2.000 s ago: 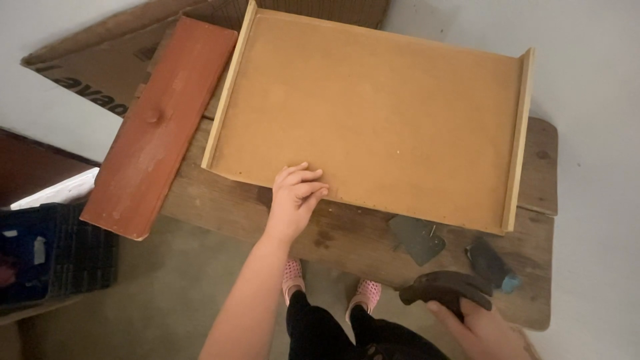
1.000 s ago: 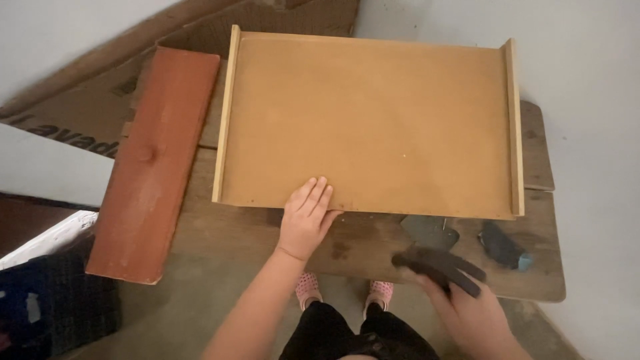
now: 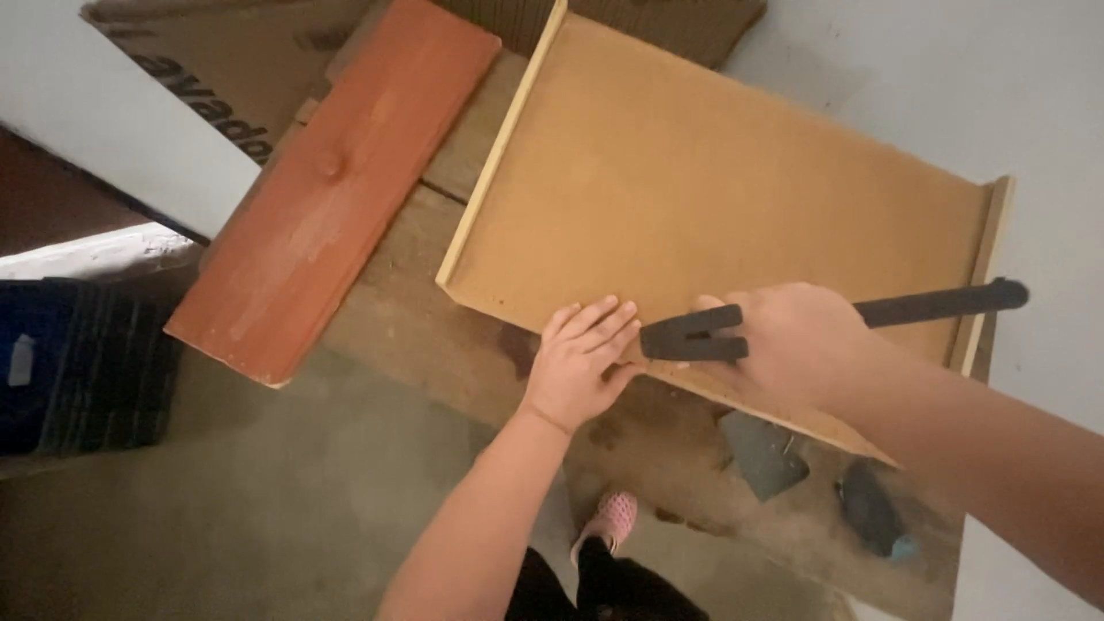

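A drawer-like wooden piece with a thin brown panel (image 3: 724,181) and raised pale side strips lies on a worn wooden bench (image 3: 405,345). At the panel's near edge rests my left hand (image 3: 586,362), its fingers flat on the surface and thumb by the edge; whether it pinches a nail cannot be seen. My right hand (image 3: 793,336) grips a black claw hammer (image 3: 940,302) close to its head, which is over the near edge just right of my left fingers. The handle points right, across the side strip.
A reddish-brown board with a round knob (image 3: 336,207) lies left of the panel. A dark flat scrap (image 3: 763,457) and a dark object with a blue end (image 3: 871,509) lie on the bench's near side. Cardboard (image 3: 233,78) stands behind; a dark crate (image 3: 95,371) is at left.
My right hand has brought the hammer up from below the bench's near edge to the panel's edge beside my left hand. My left hand stays at that edge. The view has tilted.
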